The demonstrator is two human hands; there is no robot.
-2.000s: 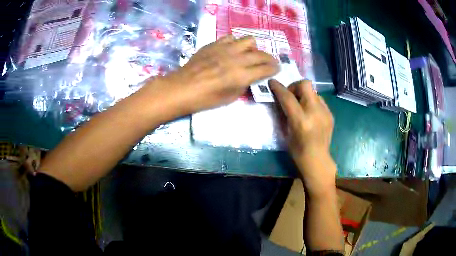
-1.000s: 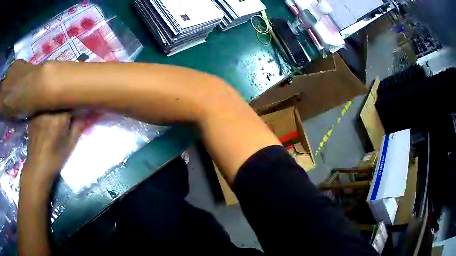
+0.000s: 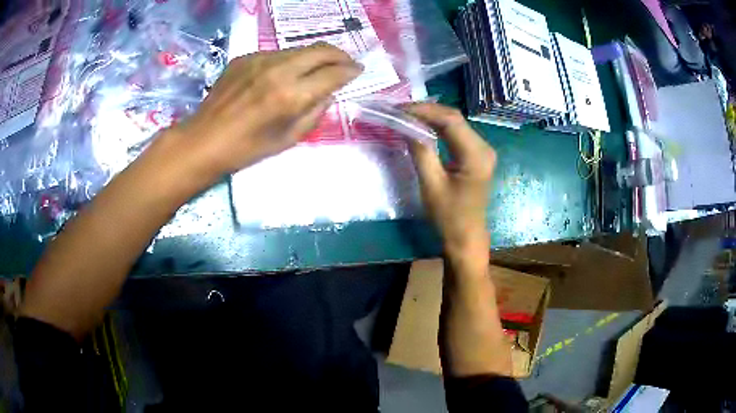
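My right hand [image 3: 456,165] pinches the edge of a clear plastic bag [image 3: 391,121] between thumb and fingers, and the bag's edge stands up a little. My left hand [image 3: 274,101] is over the bag stack [image 3: 323,185], its fingertips at the lower part of a white printed booklet [image 3: 331,36]. The booklet lies over the red-printed part of the stack. Whether my left fingers grip the booklet or the bag is unclear, as they are blurred.
A shiny heap of filled bags [image 3: 121,121] lies at the left. Two piles of booklets [image 3: 533,60] stand right of the bags, with a thin yellow rubber band [image 3: 590,149] beside them. White paper sheets [image 3: 694,145] lie far right. An open carton [image 3: 420,323] is on the floor.
The view swung right and came back. My hands, crossed at the left a second ago, are apart again. My right hand now holds up a bag edge, and the booklet lies further up the stack.
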